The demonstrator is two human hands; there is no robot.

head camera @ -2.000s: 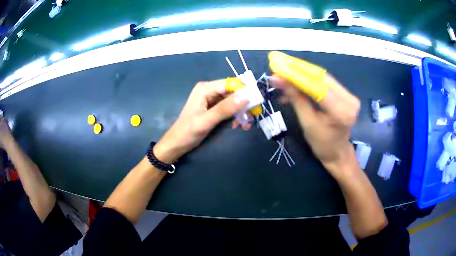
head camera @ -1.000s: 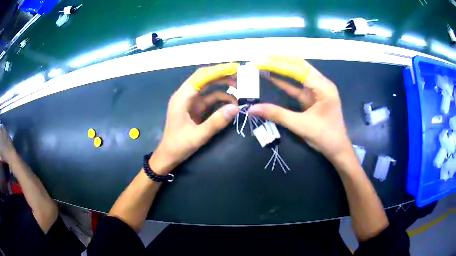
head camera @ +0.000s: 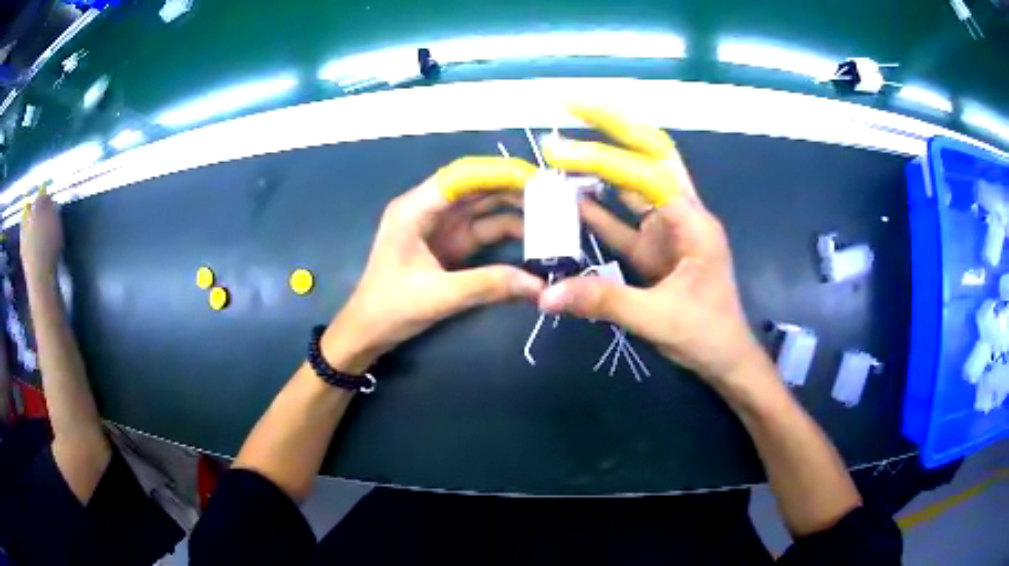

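A wired unit with a white body and dark lower end is held upright between my two hands. Thin wires stick out above it and below it. My left hand grips its left side, a yellow finger cot on the index finger at its top and the thumb at the dark end. My right hand grips its right side, with yellow cots on two fingers and the thumb at the dark end. A second wired unit lies on the bench behind my right thumb, partly hidden, its wires splayed towards me.
Three yellow discs lie at left. Loose white housings lie at right beside the blue bin of housings. A pale rail separates the bench from the green conveyor with wired units. Another person's arm is at far left.
Both hands and the held unit have moved slightly down, and wires now show above it. The conveyor units have shifted right. The other person's arm has reached forward to the rail.
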